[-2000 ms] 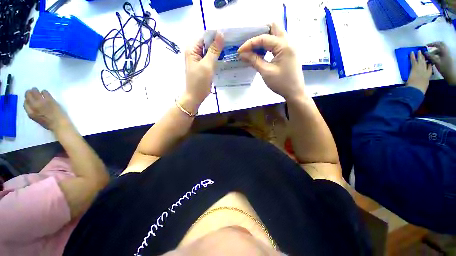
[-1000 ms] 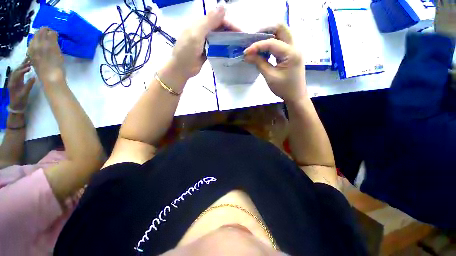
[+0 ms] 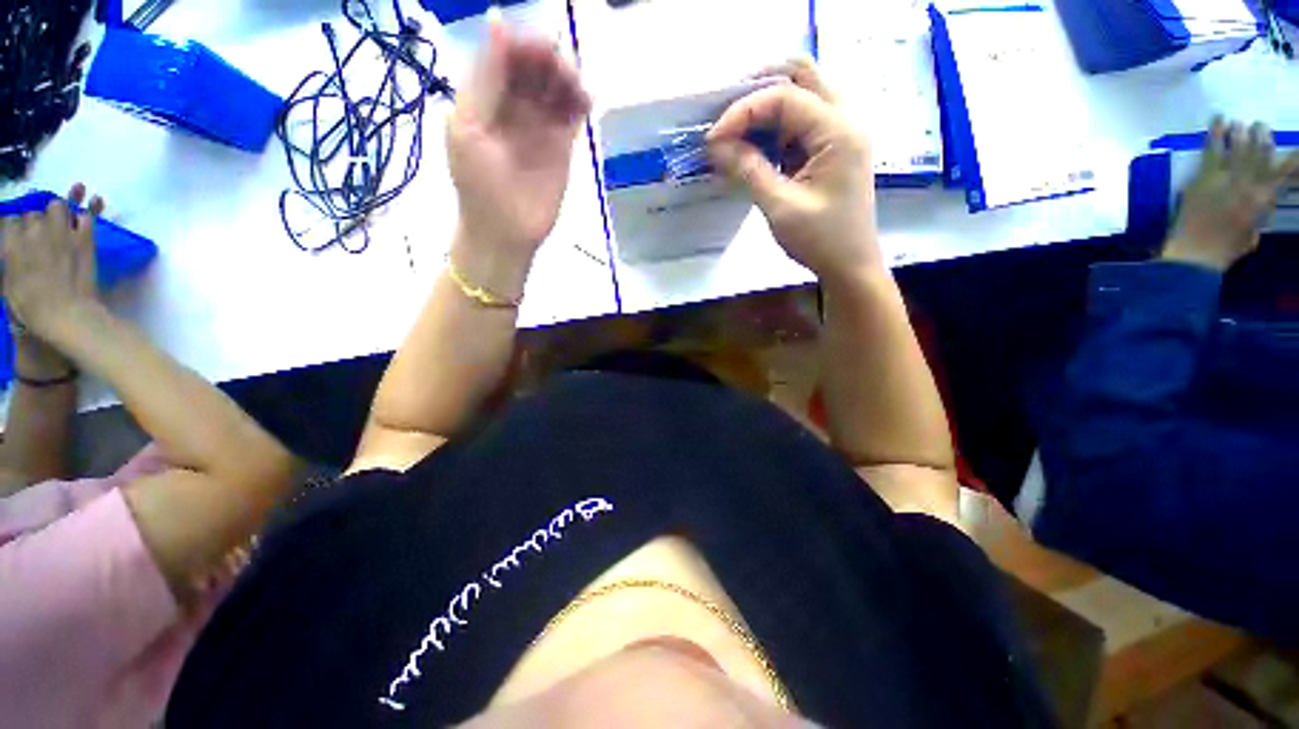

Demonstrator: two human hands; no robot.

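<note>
My right hand [image 3: 798, 157] holds a retail box [image 3: 648, 131] by its right side, with thumb and index finger pinched near its open end. The box's white face is up and its near edge shows blue with some pale thin strips. My left hand [image 3: 517, 143] is raised to the left of the box, slightly blurred, with nothing in it and not touching the box. Another white box face [image 3: 670, 221] lies on the table just below the held box.
Loose black cables [image 3: 356, 143] lie left of my left hand. A blue stack [image 3: 185, 88] is at upper left, a black cable pile [image 3: 40, 79] at far left. White-and-blue boxes [image 3: 1014, 107] lie at right. People's hands work on blue pieces at both sides.
My left hand has let go of the box and moved left. My right hand still holds it. The left neighbour's hands moved from the blue stack to a blue piece at the far left.
</note>
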